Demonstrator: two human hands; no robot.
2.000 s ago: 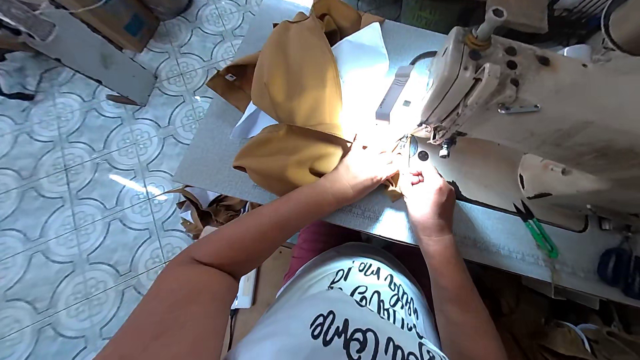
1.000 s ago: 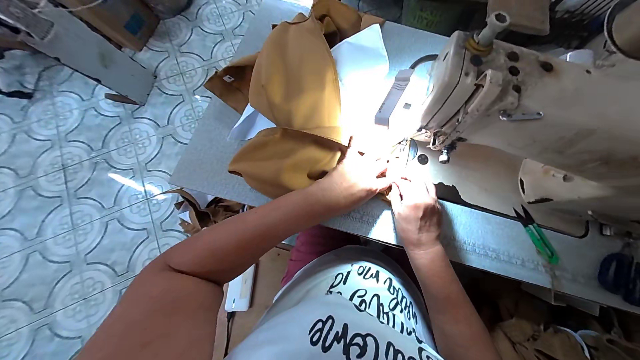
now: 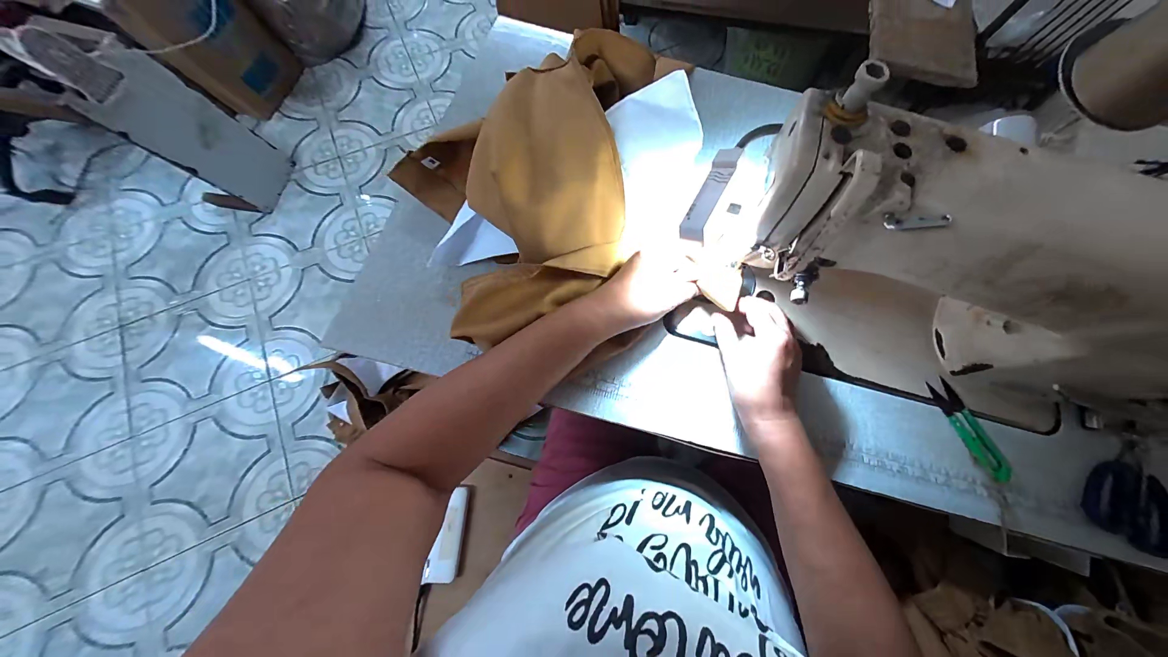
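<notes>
A mustard-brown piece of fabric lies bunched on the sewing table, with white pieces under it. Its near end runs to the head of an industrial sewing machine. My left hand grips this fabric just left of the needle area, its fingertips washed out by glare. Close in front of the presser foot, my right hand has its thumb and fingers closed at the fabric's pointed edge. The needle itself cannot be made out in the bright light.
Green-handled thread snips lie on the machine bed's near edge at the right. A grey strip-shaped device sits behind the needle area. Brown fabric scraps hang below the table's left edge. A cardboard box stands on the tiled floor.
A pointed corner of the brown fabric now shows between my hands near the needle. My left hand stays on the fabric, and my right hand has shifted slightly.
</notes>
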